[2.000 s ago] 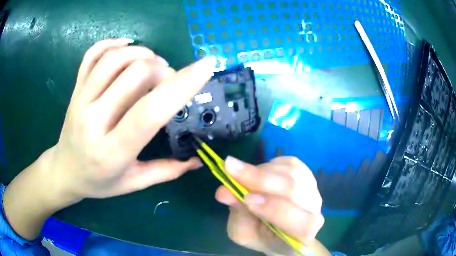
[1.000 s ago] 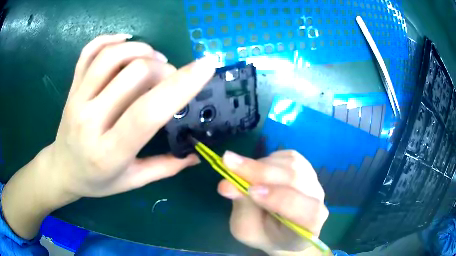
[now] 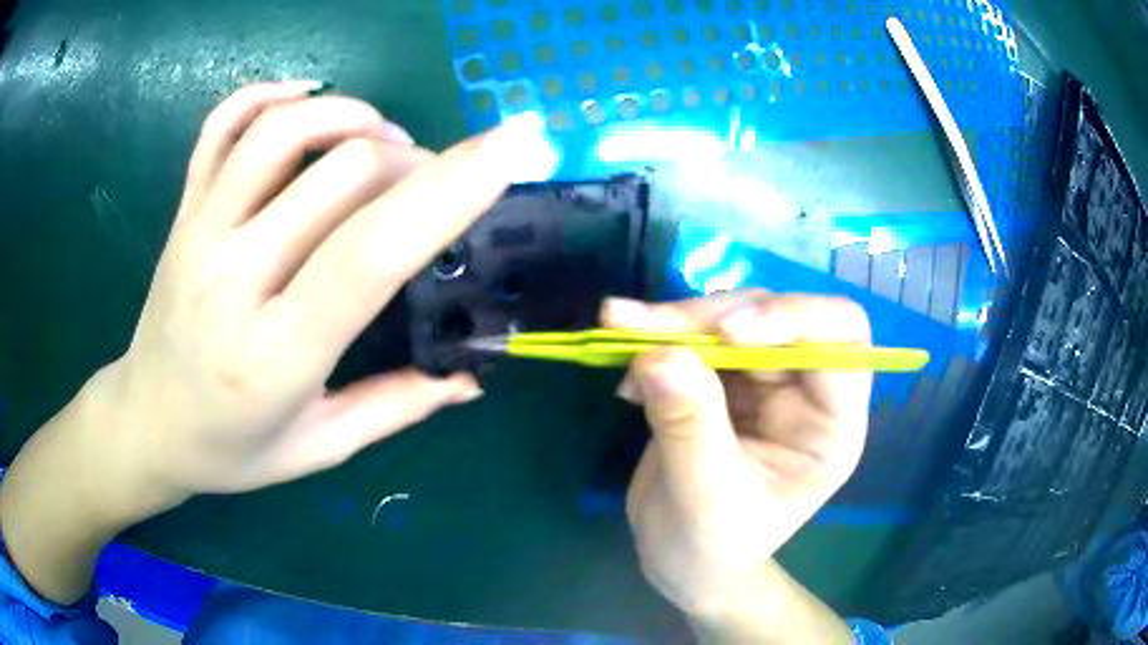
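My left hand (image 3: 296,277) holds the black plastic housing (image 3: 554,258) between thumb and fingers, above the green mat. The housing shows round holes at its left part and lies dark and tilted. My right hand (image 3: 755,416) grips the yellow tweezers (image 3: 705,353), which lie nearly level. Their tips are at the lower left part of the housing, by a round hole. Whether they touch it or hold a small piece cannot be told. My left fingers hide the housing's left edge.
A blue grid sheet (image 3: 680,63) lies at the back, with silver-white tweezers (image 3: 951,145) on it. A blue sheet with grey strips (image 3: 900,277) lies right of centre. A black blister tray (image 3: 1070,340) with housings stands at the far right. A blue edge (image 3: 157,590) runs along the front.
My right hand has turned and moved up and right, swinging the yellow tweezers from diagonal to nearly level. The housing has tilted and looks darker. My left hand still holds it.
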